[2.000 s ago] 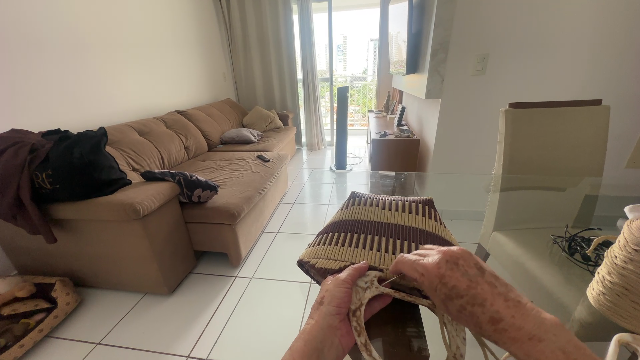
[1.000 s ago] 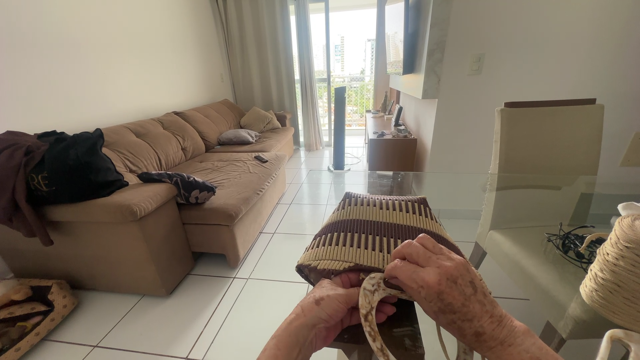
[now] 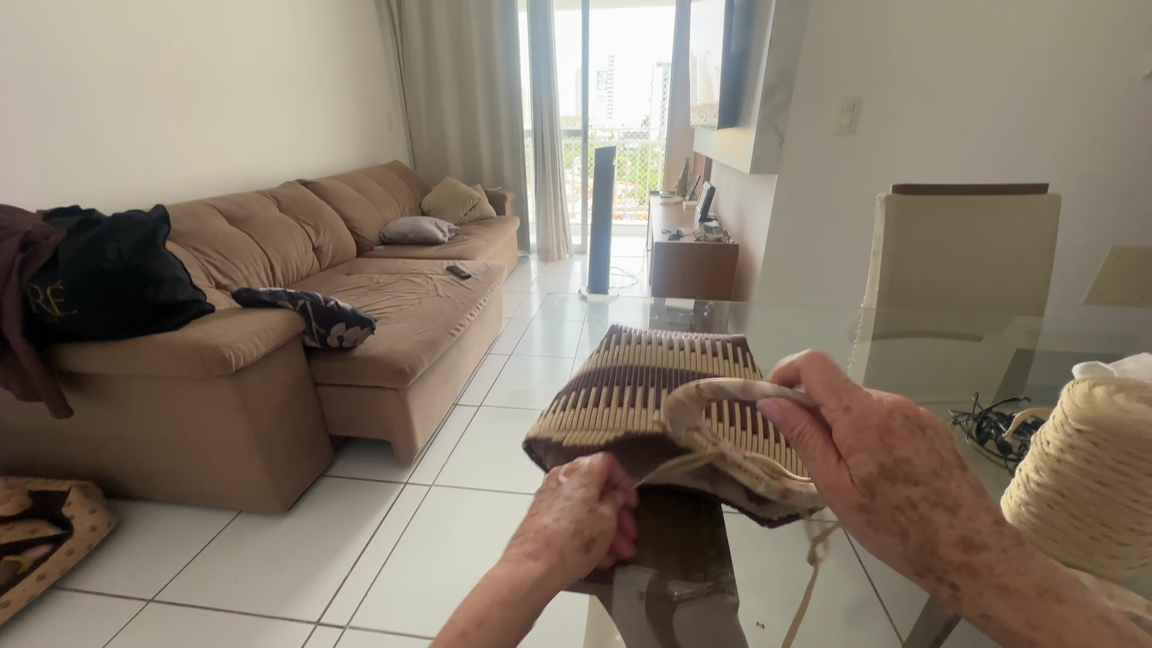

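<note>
A woven handbag in brown and beige cord (image 3: 643,382) lies on the glass table, its open edge toward me. My right hand (image 3: 864,441) grips the marbled, curved bag handle (image 3: 720,391), raised over the woven side. At the bag's near left edge is my left hand (image 3: 585,513), fingers pinched on what looks like a needle or the end of a light strand (image 3: 679,463) that runs to the handle. A loose length of the cord (image 3: 813,576) hangs below the bag at the right.
To the right stand a large spool of cream cord (image 3: 1084,477) and a tangle of black cable (image 3: 990,427) on the glass table (image 3: 801,328). Behind it is a beige chair (image 3: 963,261). A brown sofa (image 3: 261,351) and a patterned pet bed (image 3: 81,517) are at the left.
My right hand has lifted the handle from the near side of the bag up over its woven face. My left hand has let go of the handle and holds the strand at the left.
</note>
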